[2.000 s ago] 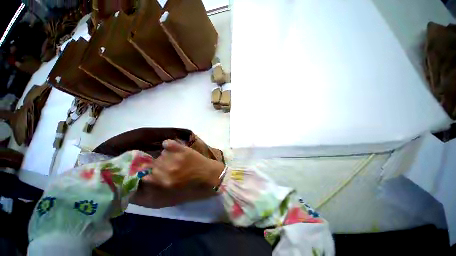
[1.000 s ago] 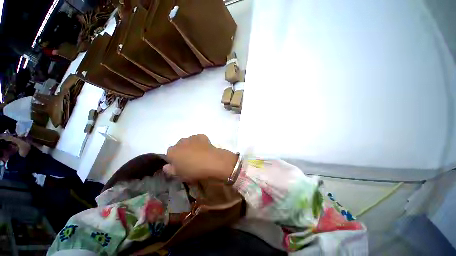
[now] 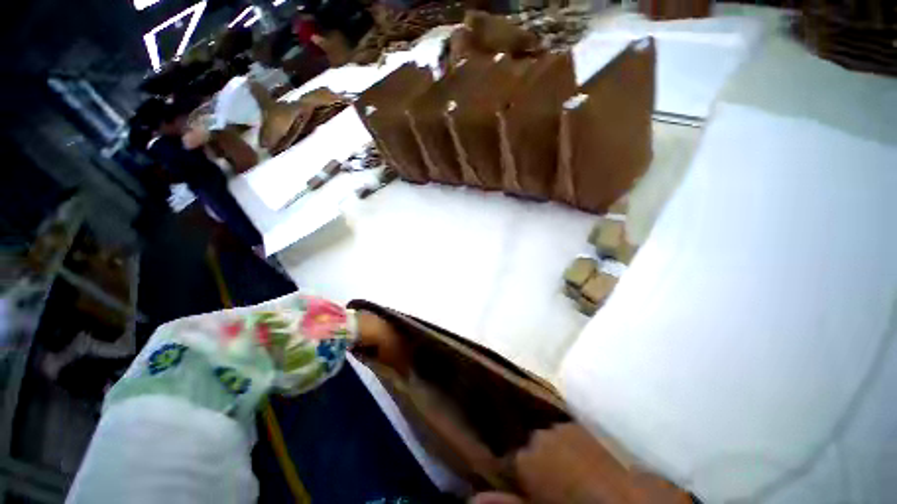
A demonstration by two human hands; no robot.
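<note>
A brown handbag (image 3: 492,397) lies at the near table edge with its mouth open and dark inside. My left hand (image 3: 379,340) is at the bag's far-left end, its fingers blurred and partly hidden at the rim. My right hand (image 3: 570,467) holds the bag's near right end, low in the picture, partly cut off by the lower edge. No white filling shows in the dark mouth. A large stack of white tissue sheets (image 3: 757,295) lies right of the bag.
Several brown bags (image 3: 610,133) stand in a row behind. Small tan bundles (image 3: 593,284) lie beside the tissue stack. A white block (image 3: 310,234) is at the left table edge. Another person's hand (image 3: 195,136) shows at upper left, beyond brown pieces (image 3: 300,118).
The view has swung left. My hands have moved apart to opposite ends of the bag. The whitish filling visible in the mouth earlier no longer shows.
</note>
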